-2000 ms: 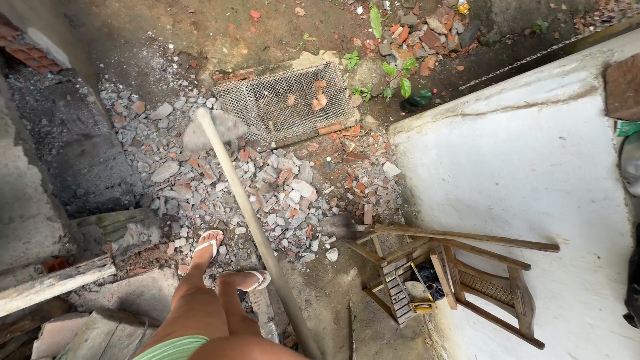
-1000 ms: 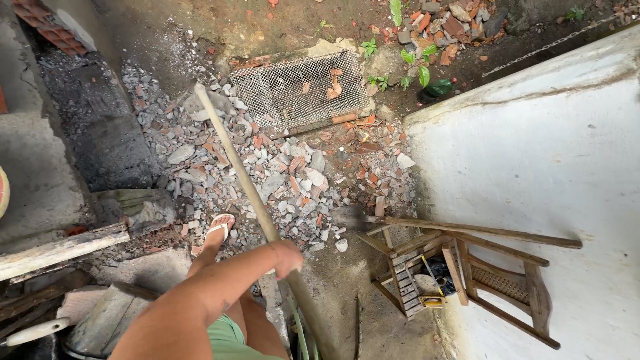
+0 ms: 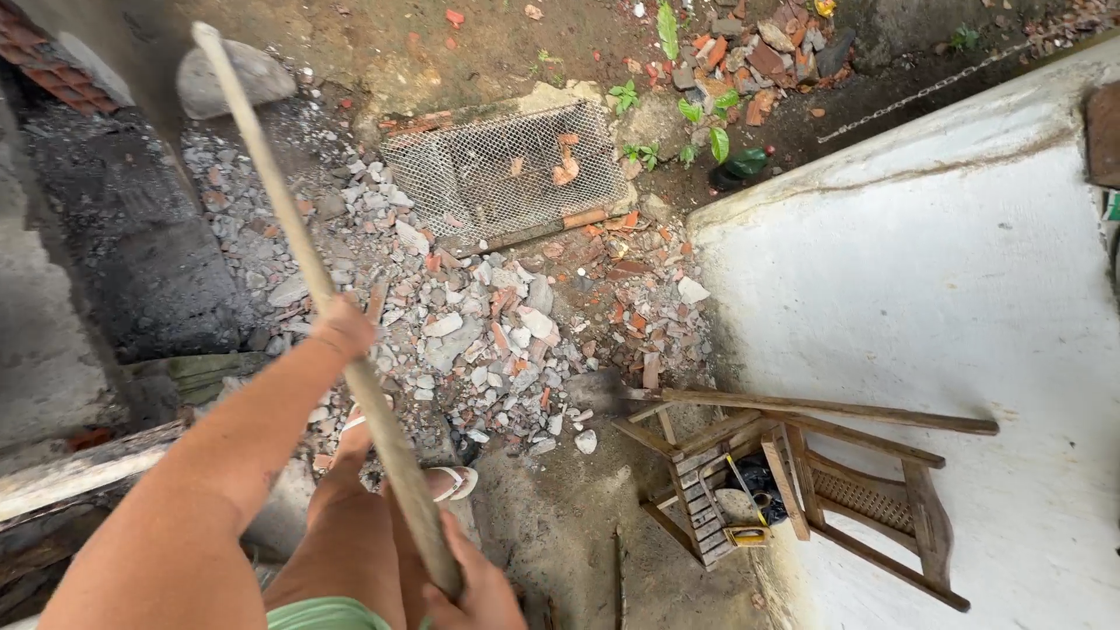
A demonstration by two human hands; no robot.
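A long wooden handle (image 3: 284, 206) slants from the upper left to the bottom middle, with a grey metal hoe blade (image 3: 236, 79) at its far end. My left hand (image 3: 344, 328) is closed around the middle of the handle. Near its lower end my right hand (image 3: 472, 582) grips the same handle. The blade is over the ground at the upper left, beyond the broken rubble (image 3: 490, 332). A shovel blade (image 3: 597, 391) rests at the rubble's right edge, its wooden handle (image 3: 831, 409) lying across a wooden chair.
Beyond the rubble lies a metal mesh grate (image 3: 516, 171). The wooden chair (image 3: 700, 499) holds a hacksaw (image 3: 746, 534) and a black bag, beside a white wall (image 3: 892, 289). A wooden beam (image 3: 87, 468) lies left of my sandalled feet. More brick pieces (image 3: 770, 52) are heaped at the top right.
The hoe's far end has moved up and left in view. My left hand, in view on the handle one second ago, now holds it farther up; my right hand has come into view.
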